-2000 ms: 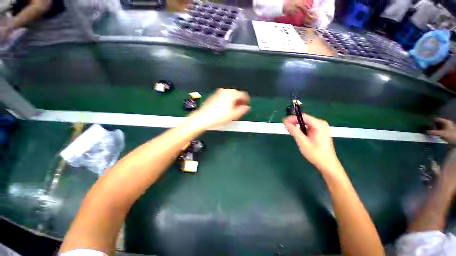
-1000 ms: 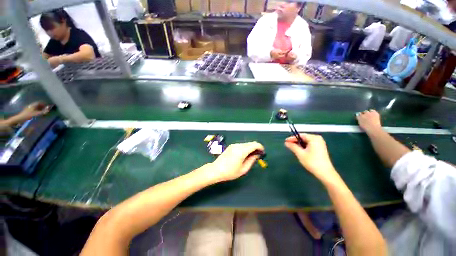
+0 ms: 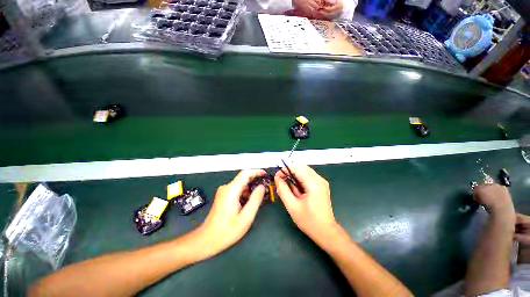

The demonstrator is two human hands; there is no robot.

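Observation:
My left hand [image 3: 235,206] holds a black device unit [image 3: 260,184] with a yellow-edged battery at its right side. My fingers cover much of the unit. My right hand [image 3: 308,200] holds black tweezers [image 3: 291,177] close beside the unit; whether the tip touches it I cannot tell. Two more device units lie on the green work surface left of my left hand, one [image 3: 149,219] with its pale battery on top, the other [image 3: 190,200] with its battery beside it.
Device units lie on the green belt beyond the white strip [image 3: 221,163], at left [image 3: 108,113], middle [image 3: 300,131] and right [image 3: 421,130]. A thin pale wire [image 3: 294,148] crosses toward the strip. A clear bag [image 3: 43,223] lies left. A neighbour's hand [image 3: 494,197] works among small parts at right.
My left hand has brought its unit up beside my right hand, and the tweezers now point at it. The view has tilted down. The neighbour's arm at right has drawn back from the belt.

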